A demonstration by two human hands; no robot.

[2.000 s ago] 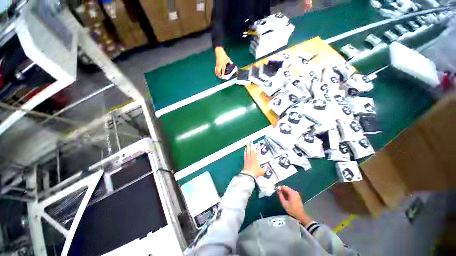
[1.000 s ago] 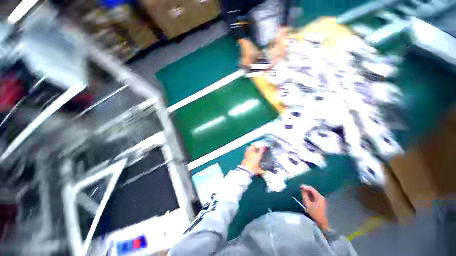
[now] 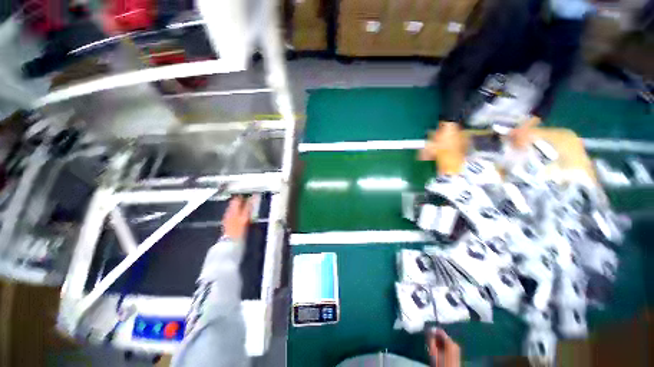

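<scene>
My left hand [image 3: 238,218] is over the black bed [image 3: 193,256] of the white-framed machine, arm stretched out. A small pale patch shows by its fingertips; whether it holds a box is unclear. My right hand [image 3: 444,349] is blurred at the bottom edge, just below the near boxes; its grip cannot be told. White boxes with round black pictures [image 3: 502,247] lie in a loose pile, with a short row at its near left [image 3: 448,304]. The bench scale [image 3: 314,281] lies between machine and pile, a pale blue strip along its plate's right side.
The green belt [image 3: 358,206] runs between two white rails [image 3: 358,237]. Another person's hands [image 3: 446,143] are at the pile's far edge, by a yellow board [image 3: 574,150]. A blue panel with a red button [image 3: 159,328] is on the machine front. Brown cartons [image 3: 401,27] stand behind.
The view has turned left. My left hand has moved from the near boxes across the scale to the machine bed. My right hand is now lower in the picture, close to the near boxes.
</scene>
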